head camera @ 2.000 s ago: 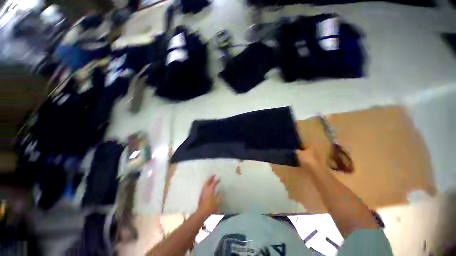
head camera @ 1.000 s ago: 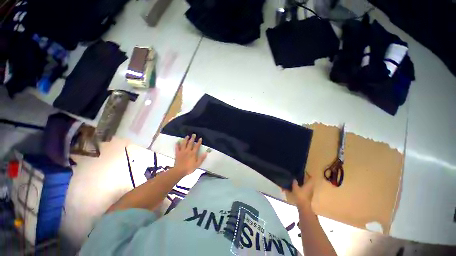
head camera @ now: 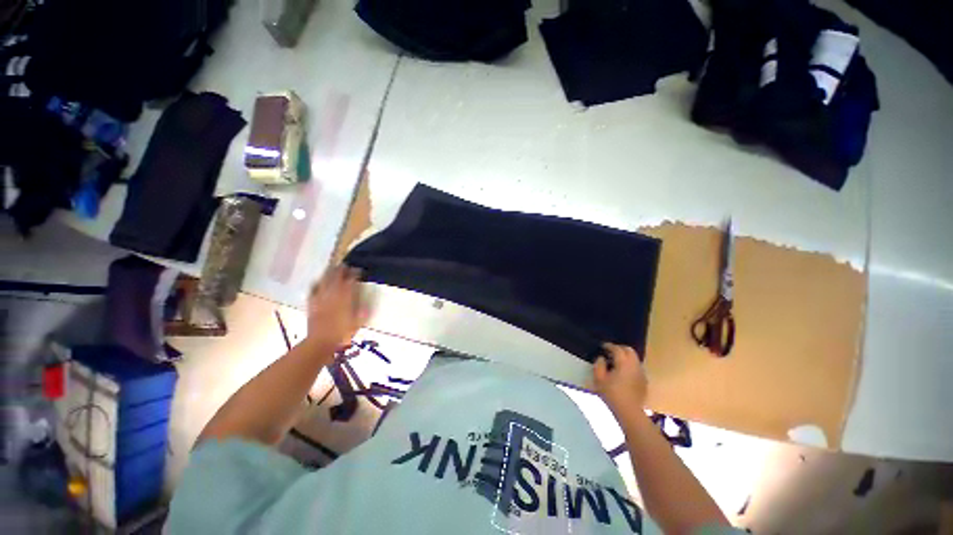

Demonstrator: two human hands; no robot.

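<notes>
A black cut panel [head camera: 523, 261] lies across the table in front of me, partly over brown paper. My right hand [head camera: 622, 376] has its fingers closed on the panel's lower right edge, which bunches a little there. My left hand [head camera: 336, 305] is blurred at the panel's pointed left corner; whether it grips the cloth is unclear. Tailor's shears [head camera: 719, 303] with silver blades and red-brown handles lie on the brown paper [head camera: 784, 334], right of the panel, blades pointing away from me.
At left are a cloth weight [head camera: 230, 251], a pale box with brown top [head camera: 274, 141], a clear ruler [head camera: 311, 193] and a black stack [head camera: 178, 178]. Dark bundles [head camera: 789, 94] lie at the far side. A blue crate [head camera: 125, 428] stands lower left, with scraps [head camera: 355, 381] on the floor.
My left hand has moved left from the panel's lower edge to its pointed corner. My right hand has shifted slightly along the lower right edge. The panel lies straighter in view.
</notes>
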